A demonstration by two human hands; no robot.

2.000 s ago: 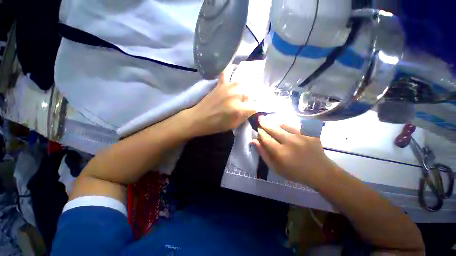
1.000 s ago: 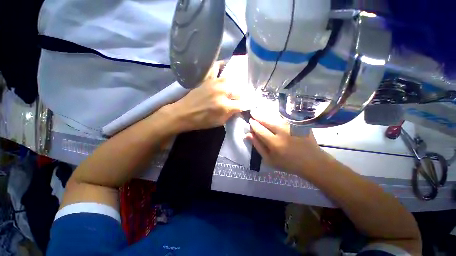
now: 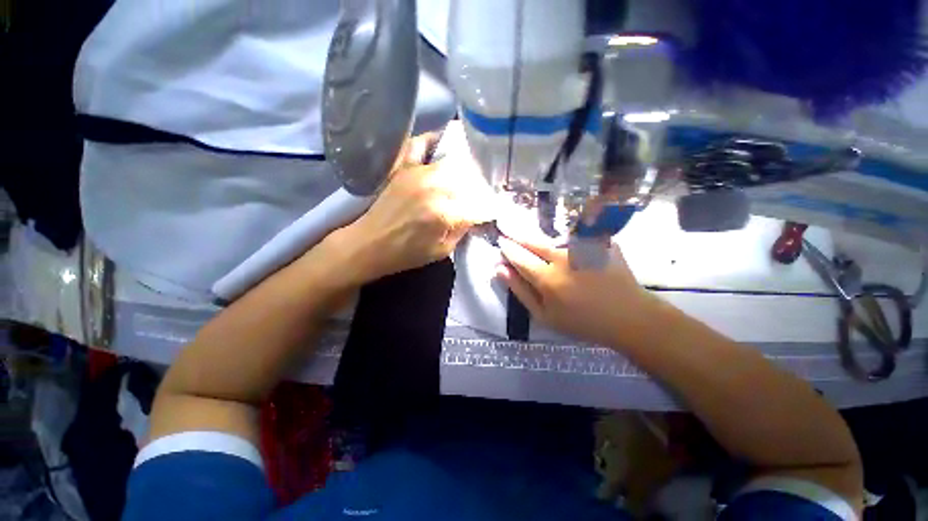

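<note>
The pale grey-white garment piece [image 3: 204, 204] with a thin black strip lies on the machine table at the left and runs under my left hand. My left hand [image 3: 412, 209] lies on the cloth just left of the needle area, fingers pressed on it. My right hand [image 3: 570, 285] holds the cloth edge in front of the needle with thumb and fingers. A black fabric panel [image 3: 397, 326] hangs over the table's front edge between my arms. The sewing machine head [image 3: 519, 92] stands above my fingertips. Bright glare hides the needle and presser foot.
Scissors [image 3: 867, 321] and a short red-handled tool [image 3: 789, 242] lie on the table at the right. An oval grey attachment [image 3: 370, 97] hangs over my left hand. Purple fluff [image 3: 814, 51] is at the upper right. A red basket [image 3: 295, 438] is below the table edge.
The view has shifted, showing more purple fluff. The curved shiny guard looks turned edge-on or displaced. My hands stay close together at the needle area, still on the cloth.
</note>
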